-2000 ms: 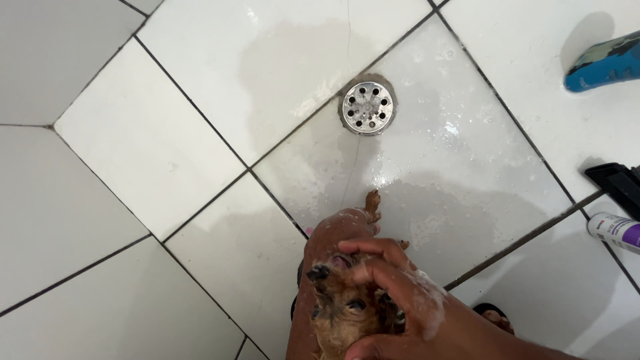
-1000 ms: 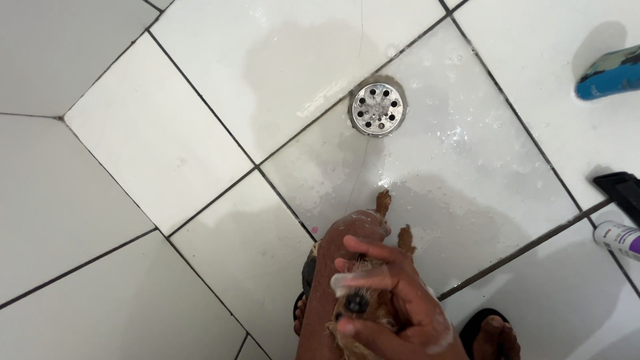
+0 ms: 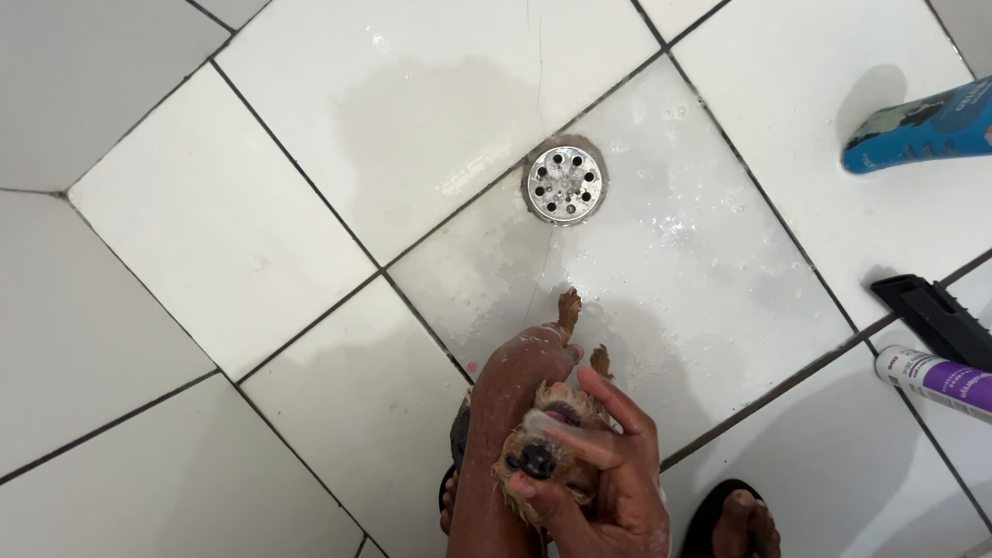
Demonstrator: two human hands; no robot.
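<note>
A small brown dog with wet fur is at the bottom centre, its black nose toward the camera and its mouth partly open. My right hand curves around its muzzle, thumb beside the nose and a finger across the mouth. That finger has a whitish, translucent layer; whether lather or a cover, I cannot tell. Bent at the wrist, my left hand is against the dog's front, mostly hidden, with bits of foam on the skin. Two brown paws stick out beyond it, one of them a front paw.
A round metal floor drain lies ahead in wet white tiles. On the right are a blue bottle, a black plastic object and a white and purple bottle. A sandalled foot is at the bottom right.
The dog's muzzle has turned toward the camera. My right hand has shifted from the top of its head to around the muzzle, with a finger now across the mouth.
</note>
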